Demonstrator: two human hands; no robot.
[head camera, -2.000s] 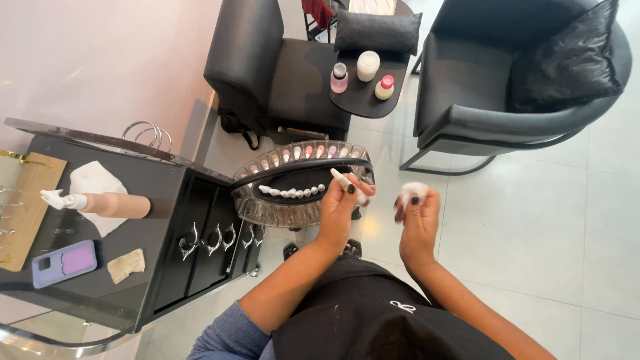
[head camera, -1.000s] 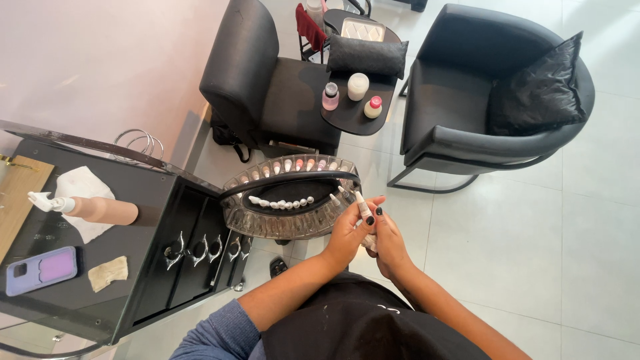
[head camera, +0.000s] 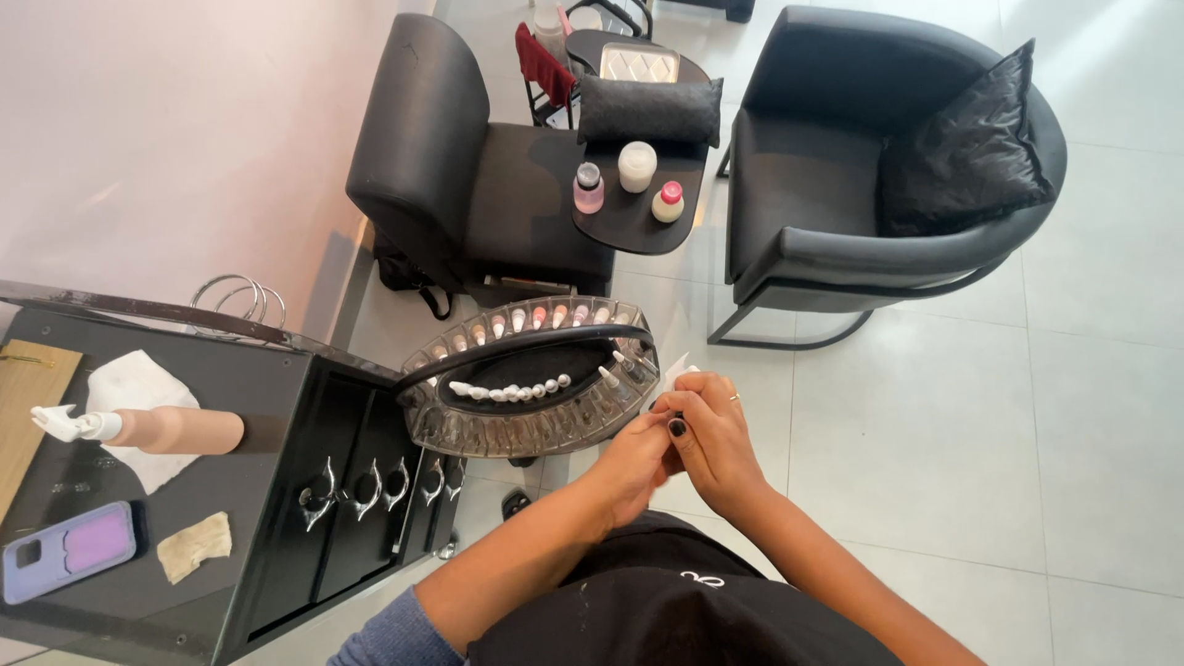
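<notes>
In front of the black apron, my left hand (head camera: 631, 470) and my right hand (head camera: 712, 439) are together, the right lying partly over the left. A white-tipped item (head camera: 680, 372) sticks up past my right fingers; its lower part is hidden between the hands. Which hand grips it is not clear. Just left of the hands is a clear oval nail polish organizer (head camera: 527, 442) with a black handle. Small bottles (head camera: 539, 317) with pale and pink caps fill its far slots. A row of white nail-shaped pieces (head camera: 509, 395) lies on its black centre.
At left, a black cabinet (head camera: 250, 462) holds a peach pump bottle (head camera: 185, 430), a purple phone (head camera: 69, 552) and cloths. Ahead, a small black table (head camera: 638, 236) bears several containers and a cushion (head camera: 650, 111). Black armchairs (head camera: 805, 208) flank it.
Two seconds ago my hands were apart, with white fluffy material in the right; they have come together. The slim white-tipped item visible one second ago is now mostly covered by my right fingers.
</notes>
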